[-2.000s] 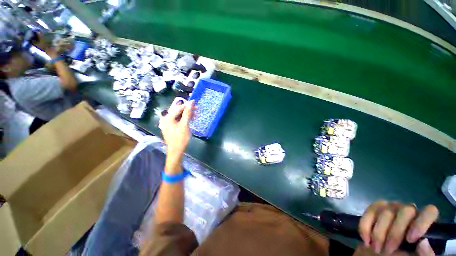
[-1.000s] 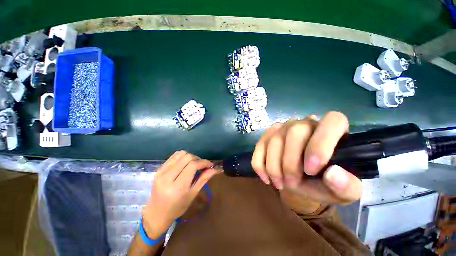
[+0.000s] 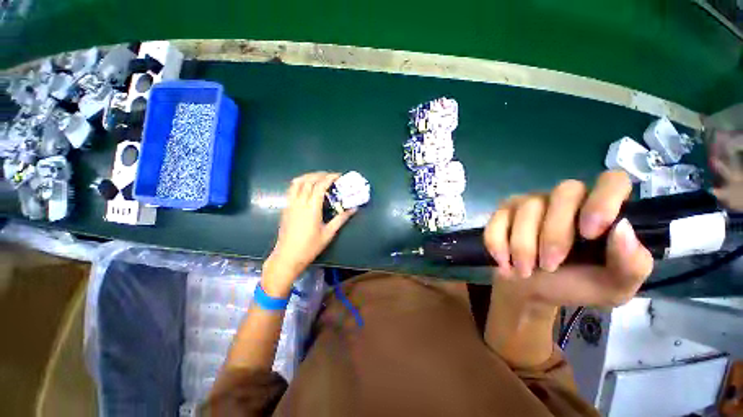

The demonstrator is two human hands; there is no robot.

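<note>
My left hand [image 3: 308, 216] is on the bench with thumb and fingers around a single plug inner assembly [image 3: 352, 190]. My right hand [image 3: 570, 240] grips the black electric screwdriver [image 3: 464, 247], held level with its thin bit pointing left, just below and right of the left hand. A small piece seems to be at the bit's tip, too small to tell. A column of several plug inner assemblies [image 3: 438, 163] stands mid-bench. The blue screw bin [image 3: 224, 151], with silvery screws in it, is left of my left hand.
White plug housings [image 3: 631, 157] lie at the right. A pile of unfinished assemblies [image 3: 53, 122] is at far left, beside white strips with round openings [image 3: 126, 167]. A pale rail [image 3: 367, 59] borders the green conveyor. A blurred hand [image 3: 727, 163] shows at the right edge. A clear plastic tray [image 3: 220, 326] is below the bench edge.
My left hand has moved from the screwdriver's tip up to the single assembly and taken hold of it. The screwdriver has moved right, relative to the bench edge, and its bit now shows.
</note>
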